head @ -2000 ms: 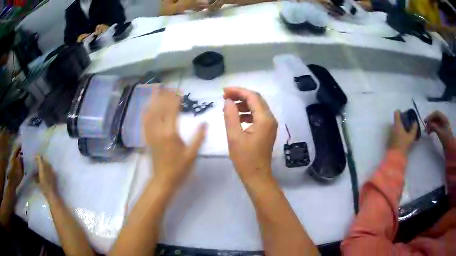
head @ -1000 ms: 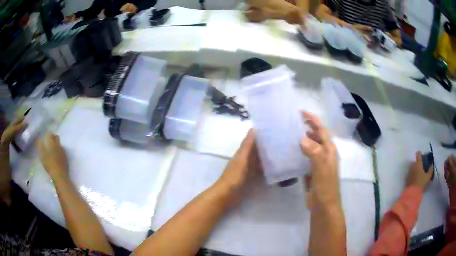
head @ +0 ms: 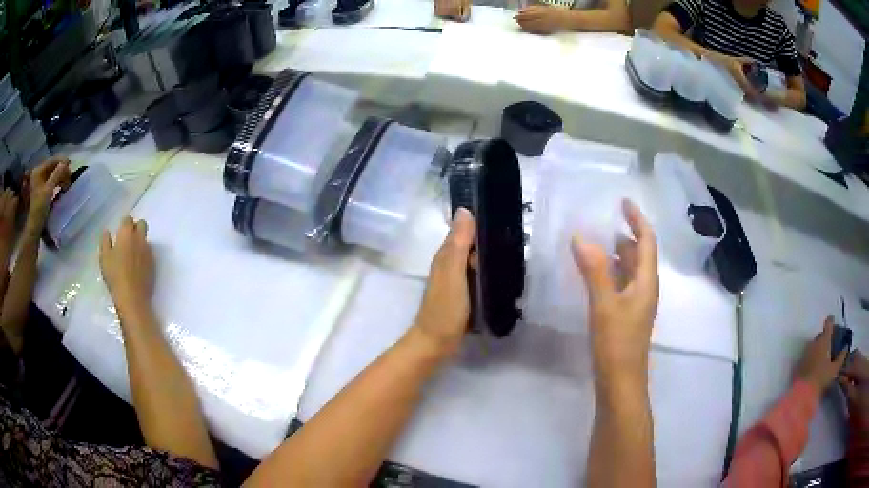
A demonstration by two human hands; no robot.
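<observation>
My left hand point(head: 448, 286) holds a black oblong base point(head: 498, 238) upright, its dark face turned right. A translucent tank point(head: 567, 248) stands just right of the base, its end at or against it; I cannot tell if they are joined. My right hand point(head: 621, 286) is in front of the tank with thumb and fingers apart, holding nothing that I can see. Another translucent tank with a dark fan point(head: 706, 221) on it stands farther right, beside a black oblong part point(head: 732, 238).
Part-finished units point(head: 286, 143) lie at the left. A black cup point(head: 531, 127) stands beyond the work, and dark cups point(head: 200, 114) are stacked at far left. Other people's hands point(head: 129, 267) show at the left, the right and the far side.
The tank has moved right and turned. The black base now shows upright in my left hand. My right hand has opened beside the tank. The view has shifted, so things sit differently in it.
</observation>
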